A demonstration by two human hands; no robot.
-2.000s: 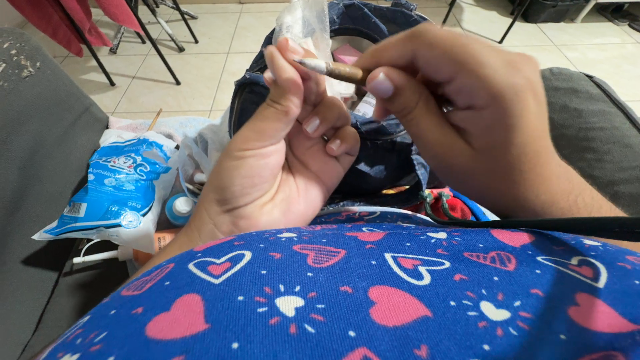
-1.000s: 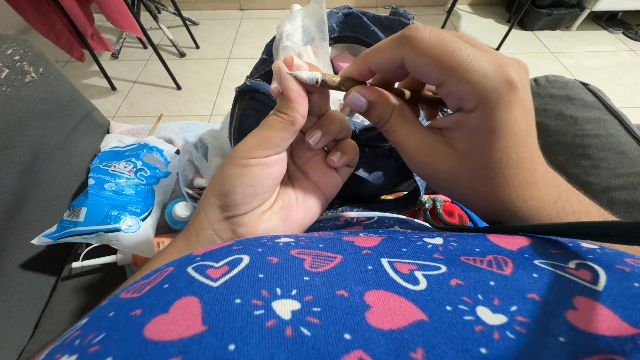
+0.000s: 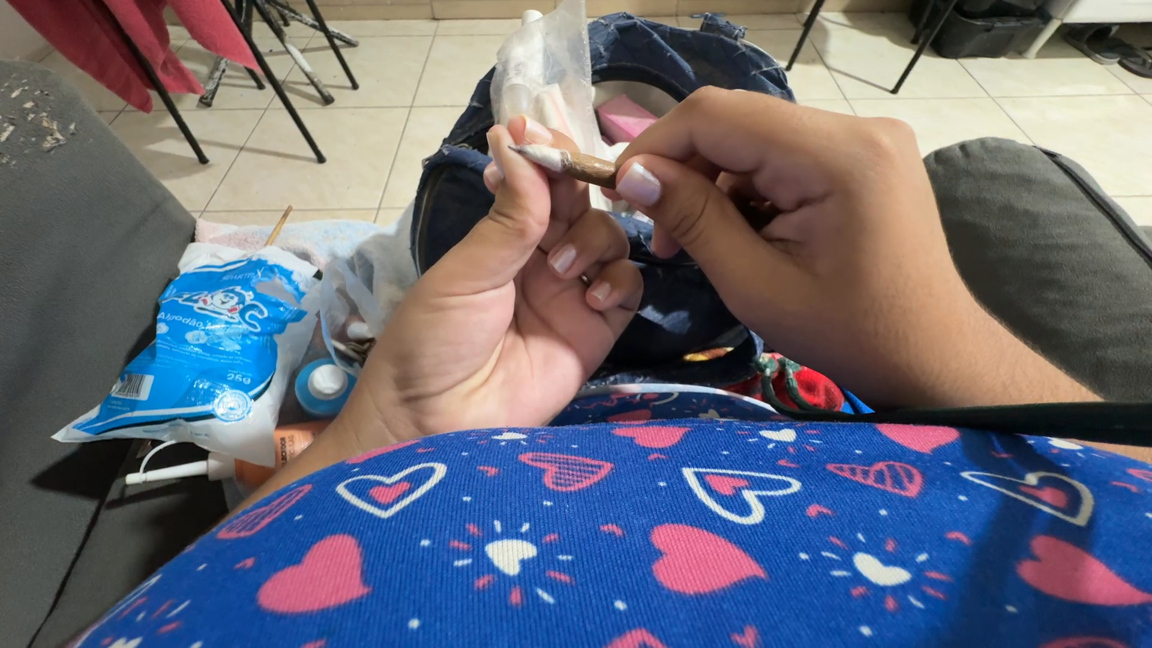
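Note:
My right hand [image 3: 792,225] pinches a thin brown wooden stick [image 3: 589,168] between thumb and fingers. White fluffy material, which looks like cotton, is wrapped around the stick's tip [image 3: 543,157]. That tip lies at the thumb and fingertips of my left hand [image 3: 513,297], which is turned palm up with its other fingers curled. Whether the left fingers grip the tip or only touch it, I cannot tell. Behind both hands stands an open denim bag [image 3: 450,198], with a clear plastic bag [image 3: 571,63] and a pink item [image 3: 625,119] in its mouth.
At the left, a blue and white cotton package [image 3: 211,333] lies on the grey sofa [image 3: 63,270], beside a blue bottle with a white cap [image 3: 326,382] and an orange bottle with a white nozzle [image 3: 256,468]. Heart-printed blue fabric [image 3: 576,540] covers my lap. Chair legs [image 3: 283,81] stand beyond.
The right hand's fingers have shifted on the stick, and less of its back end shows than one second ago. The left hand has stayed at the white tip.

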